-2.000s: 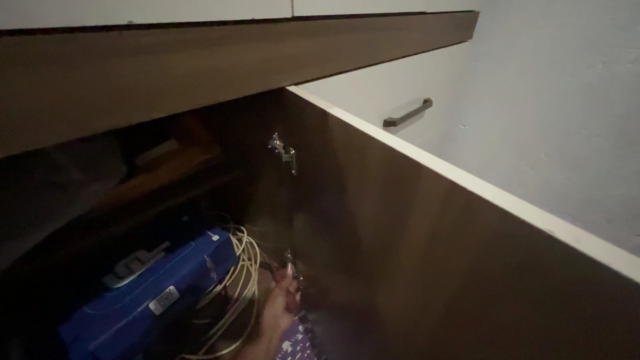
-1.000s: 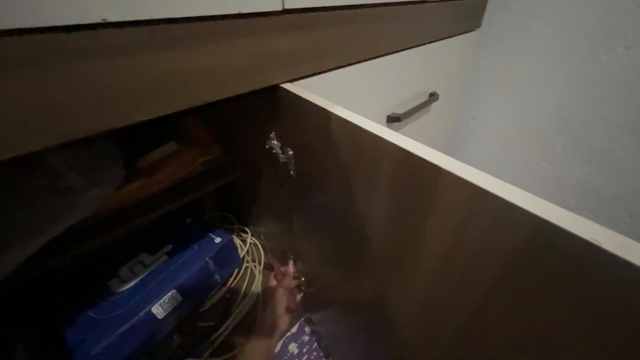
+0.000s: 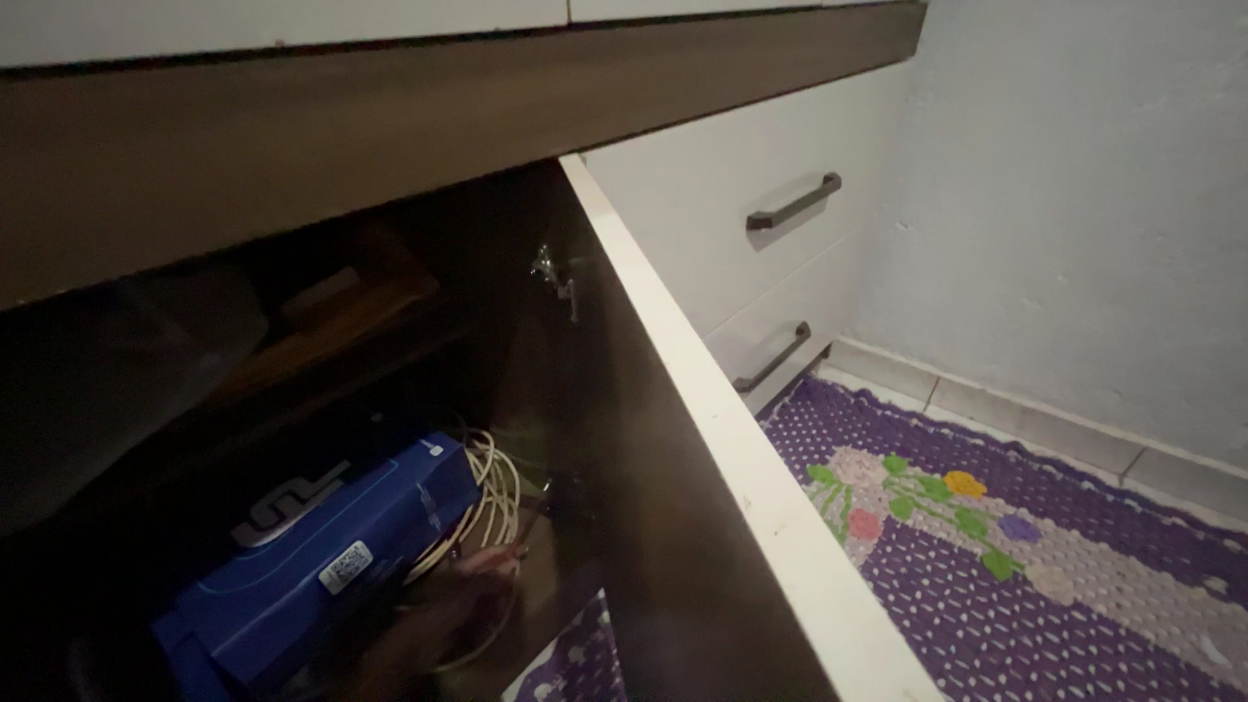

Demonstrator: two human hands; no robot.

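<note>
My left hand (image 3: 473,590), judged left by the forearm's slant from the lower left, is low inside the dark cabinet, blurred and dim. Its fingers are beside a coil of cream cable (image 3: 499,502); whether it holds anything is unclear. Left of it lies a blue cardboard box (image 3: 331,561) with a printed label. The cabinet door (image 3: 682,478) stands open on the right, with a metal hinge (image 3: 556,278) near its top; a small shiny part, perhaps another hinge, shows lower down. My right hand is not in view.
A shelf inside holds an orange-brown item (image 3: 331,331) and a pale bulky thing (image 3: 127,370). Beyond the door are white drawers with dark handles (image 3: 795,203), a wall (image 3: 1072,195) and a purple crocheted rug (image 3: 975,585) with flowers.
My left hand has moved down and away from the lower part of the door's hinge side. The view has shifted, bringing the rug and a lower drawer into sight.
</note>
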